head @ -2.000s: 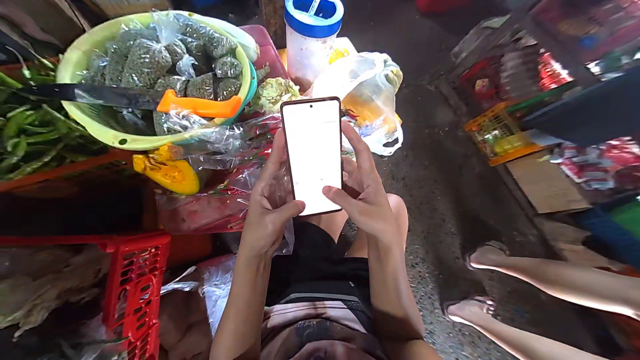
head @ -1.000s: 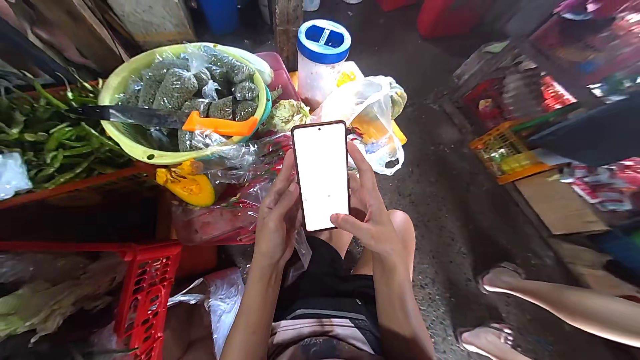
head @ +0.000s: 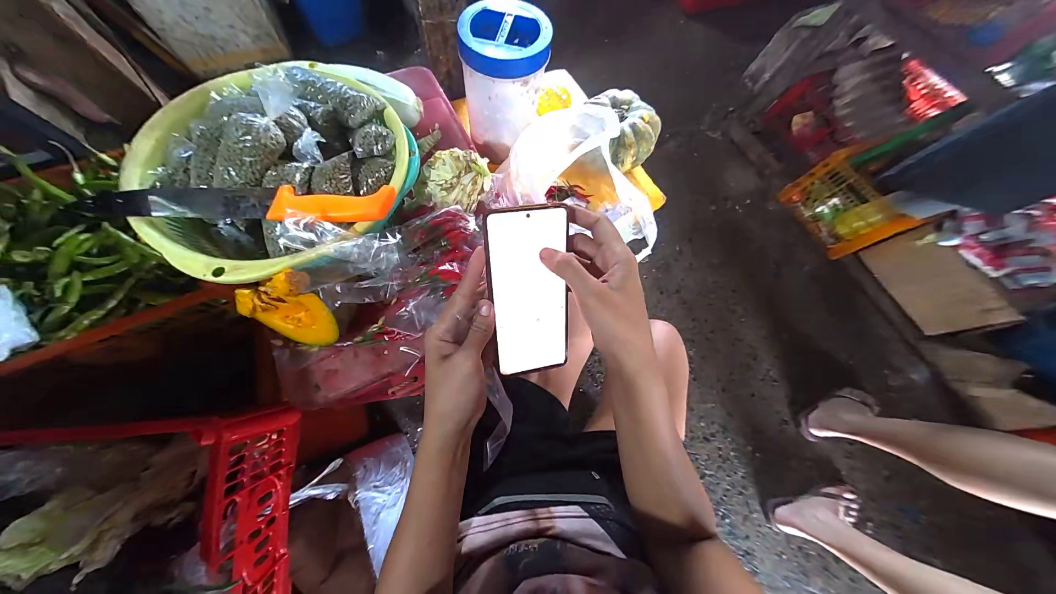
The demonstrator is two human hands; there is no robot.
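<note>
A smartphone (head: 528,305) with a bright white screen is held upright between both hands above my lap. My left hand (head: 464,338) grips its left edge, the thumb lying along the side. My right hand (head: 606,285) supports the right edge, its thumb over the upper part of the screen. Just beyond the phone are a white plastic bag (head: 549,153) and red chili peppers (head: 441,247) in clear plastic. To the left, a knife with an orange handle (head: 330,205) lies across a yellow-green basin (head: 186,257) of small filled plastic bags.
A cut squash piece (head: 301,318), green peppers (head: 78,264) and a red plastic crate (head: 247,495) are at left. Beyond the phone stand a blue-lidded container (head: 503,99) and a green squash (head: 634,128). Another person's feet (head: 817,511) are at right, near an orange crate (head: 837,206).
My right thumb has moved from the lower part of the phone screen up to its upper part. Both hands still hold the phone.
</note>
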